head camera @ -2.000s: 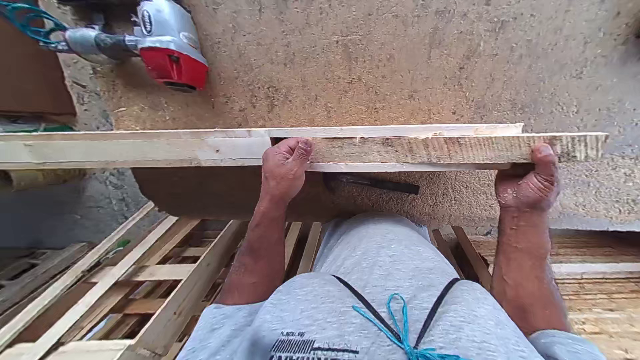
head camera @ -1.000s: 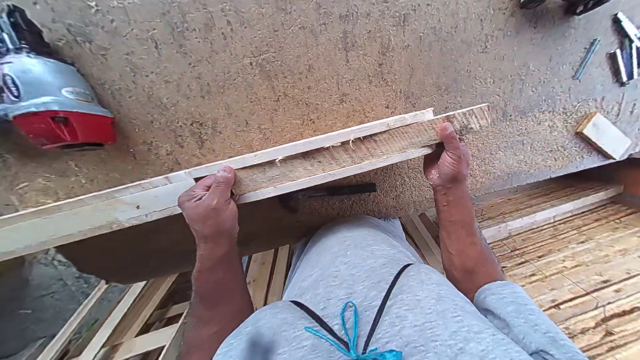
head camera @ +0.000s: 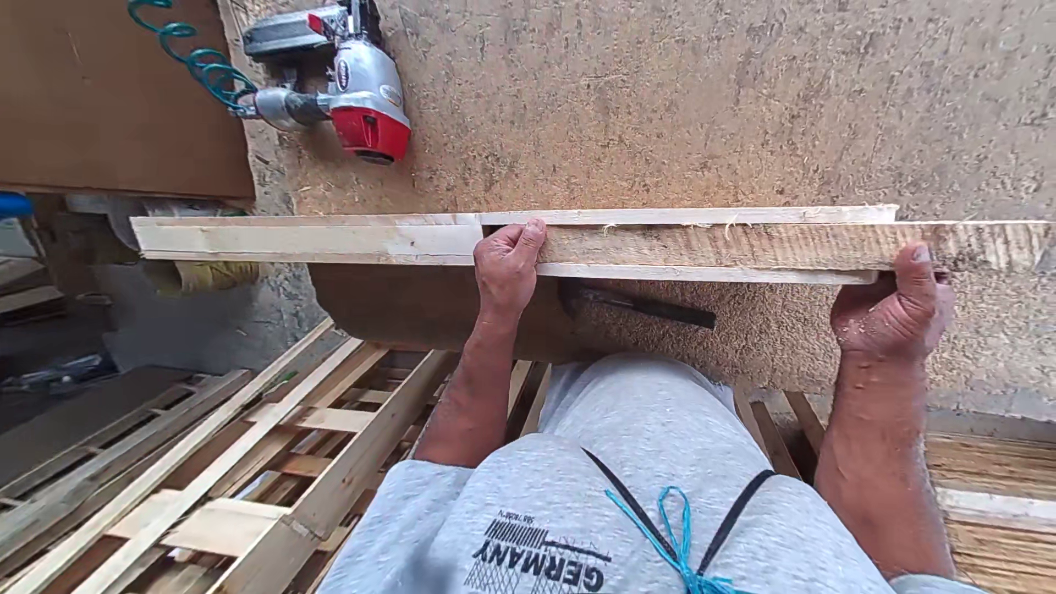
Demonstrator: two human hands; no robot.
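Note:
Both hands hold a long assembly of wooden strips across the bench. My left hand [head camera: 509, 268] grips it near the middle, thumb on top, where a paler board [head camera: 313, 239] meets a rough-sawn board [head camera: 709, 245]. My right hand [head camera: 895, 305] holds the rough-sawn board close to its right end, fingers underneath. That board lies between two thin strips and sticks out past them on the right. Below it, a dark-handled tool [head camera: 652, 305], perhaps a hammer, lies on the bench; its head is in shadow.
A silver and red pneumatic nailer [head camera: 369, 103] with a coiled green air hose [head camera: 206, 70] lies on the sawdust-covered bench [head camera: 660, 107] at upper left. Slatted wooden pallets [head camera: 330, 470] stand below left. Stacked boards [head camera: 990, 470] are at lower right.
Since one second ago the wooden assembly has turned from a slant to nearly level in view. Both hands still hold it. The view has swung leftward.

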